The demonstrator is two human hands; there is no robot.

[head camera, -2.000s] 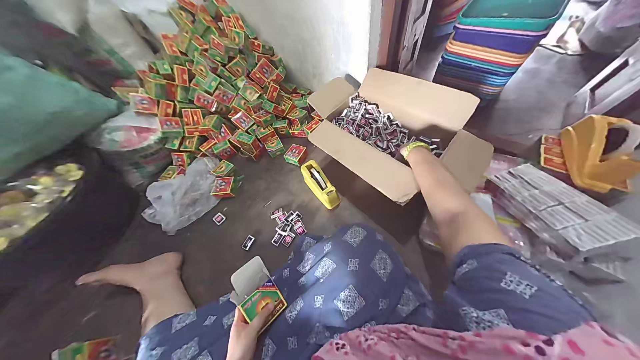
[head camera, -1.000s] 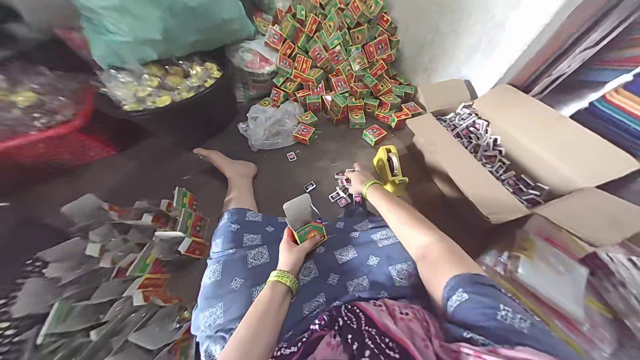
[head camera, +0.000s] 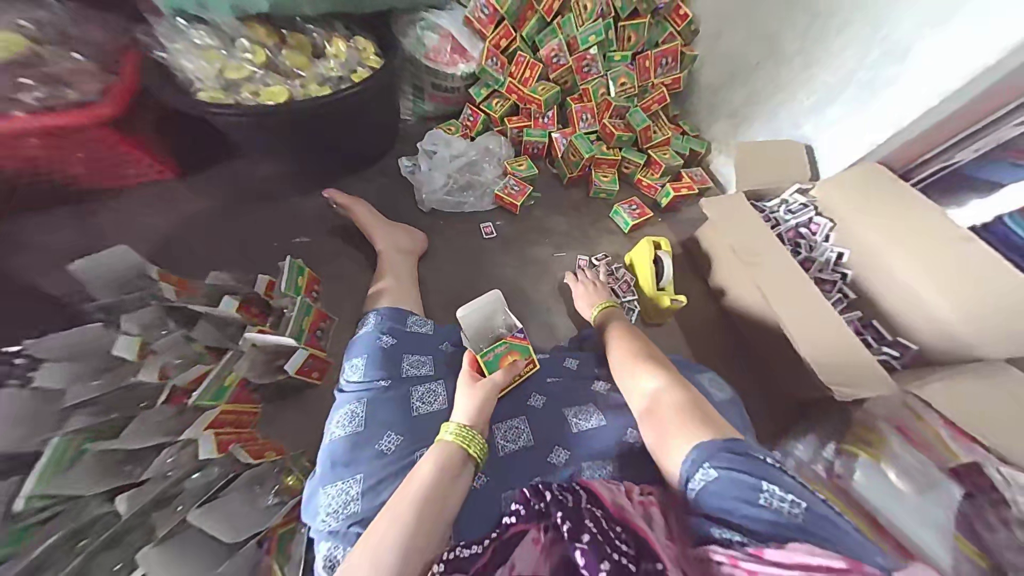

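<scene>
My left hand (head camera: 480,388) grips a small green and red printed carton (head camera: 509,360) above my lap, its grey flap raised. On the floor ahead, my right hand (head camera: 590,292) rests with spread fingers at the edge of a small pile of matchbox-sized packets (head camera: 622,280). Whether its fingertips pinch a packet cannot be told. Just right of the pile stands a yellow tape dispenser (head camera: 656,280). More such packets (head camera: 816,248) lie inside an open cardboard box (head camera: 780,308) at the right.
Filled cartons (head camera: 592,104) are heaped by the wall. Opened cartons (head camera: 176,424) lie at the left. A clear plastic bag (head camera: 456,172), a loose packet (head camera: 488,230), a black tub (head camera: 296,136) and a red basket (head camera: 88,144) are around the floor. Plastic packaging (head camera: 896,472) lies lower right.
My right hand has left the cardboard box and come to the small pile on the floor. My left hand keeps hold of the carton. The view has swung left.
</scene>
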